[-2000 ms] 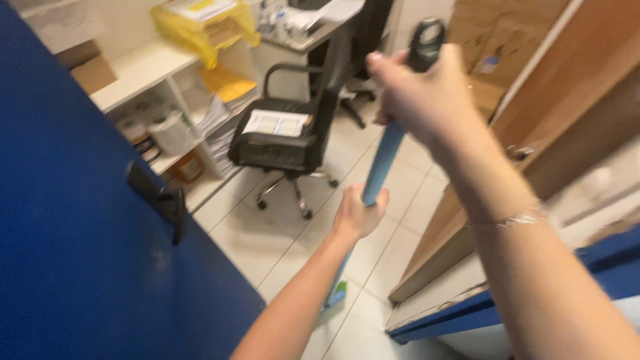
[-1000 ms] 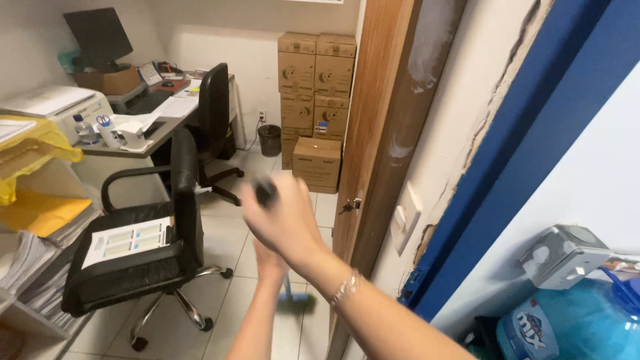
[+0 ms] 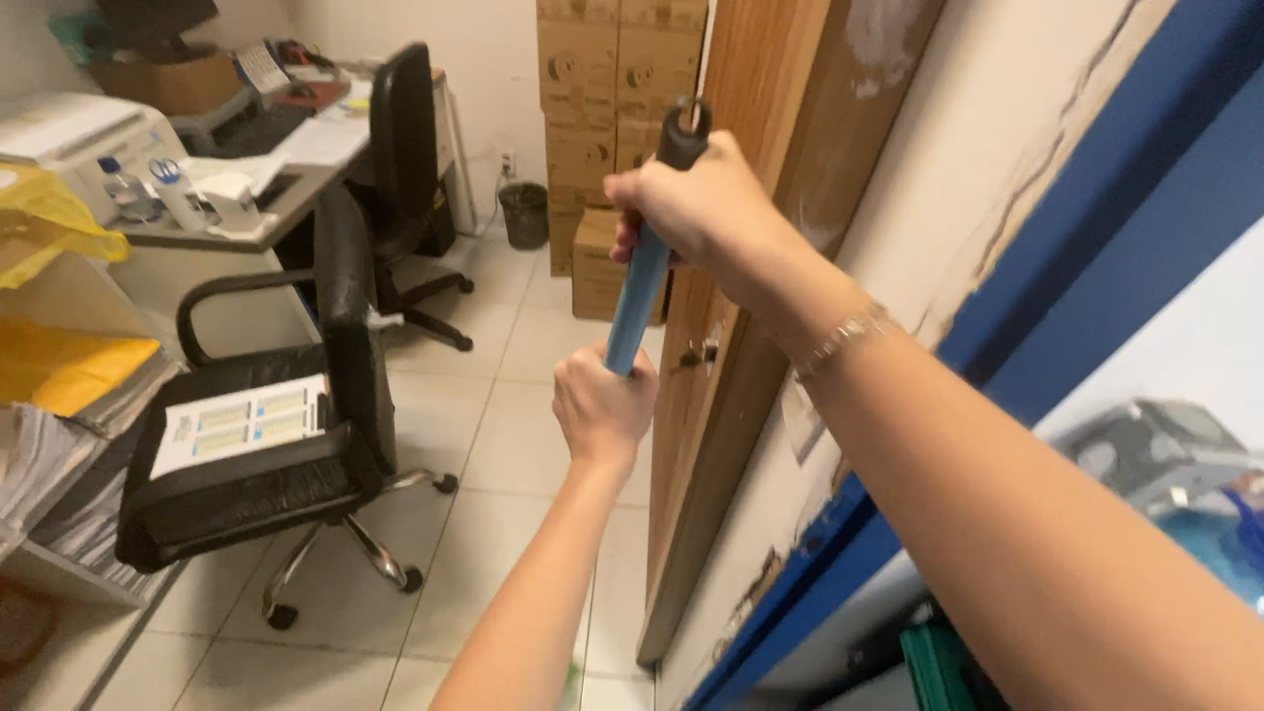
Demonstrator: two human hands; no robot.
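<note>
A long blue handle with a black hanging loop at its top is held at a tilt in front of me. My right hand is closed around it just below the black end, and a bracelet circles that wrist. Lower down, my left hand grips the same handle. My left forearm hides the rest of the pole; a bit of green shows near the tiled floor beside that arm.
At left stands a black office chair with a printed sheet, beside shelves of papers. Behind are a desk, second chair, bin and stacked cardboard boxes. A wooden door and blue frame stand close at right.
The view has swung right since the first frame. Both hands stay on the handle; compared with one second ago, it tilts more plainly into view, with its black top above my right hand.
</note>
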